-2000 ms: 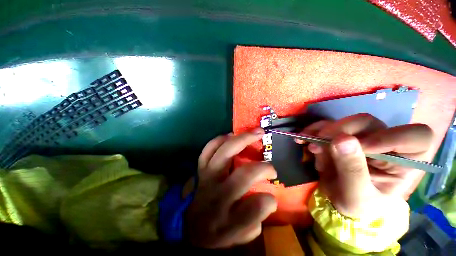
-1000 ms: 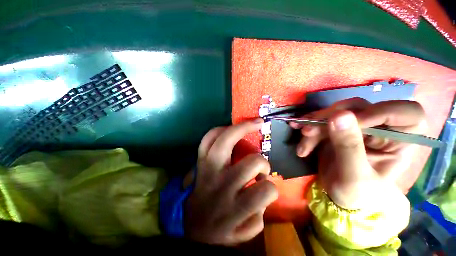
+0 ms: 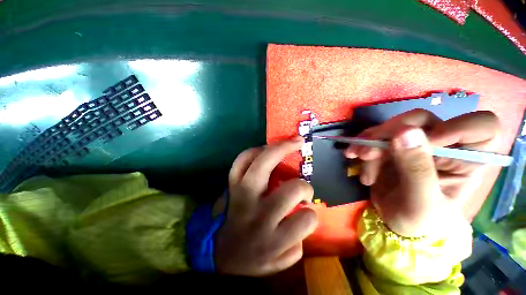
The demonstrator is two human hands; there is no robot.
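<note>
A dark circuit board (image 3: 334, 181) lies flat on the orange-red mat (image 3: 323, 75), with silvery connectors (image 3: 307, 151) along its left edge. My left hand (image 3: 265, 210) lies at that edge, its index fingertip touching the connectors and its other fingers curled near the lower left corner. My right hand (image 3: 424, 170) is over the board and holds metal tweezers (image 3: 369, 142) like a pen. Their tip is at the upper part of the connector edge, just right of my left fingertip. Whether a pad is at the tip cannot be told. My right hand hides the board's middle.
A sheet of small black pads (image 3: 95, 118) lies on the glossy green bench (image 3: 225, 109) at the left. Red bubble wrap (image 3: 453, 8) is at the top right. A clear plastic strip (image 3: 510, 181) and a dark object (image 3: 493, 268) are at the right edge.
The tweezers' tip has moved slightly right from my left fingertip. My right hand has shifted a little right, showing a yellow-orange patch again. The red bubble wrap has moved left.
</note>
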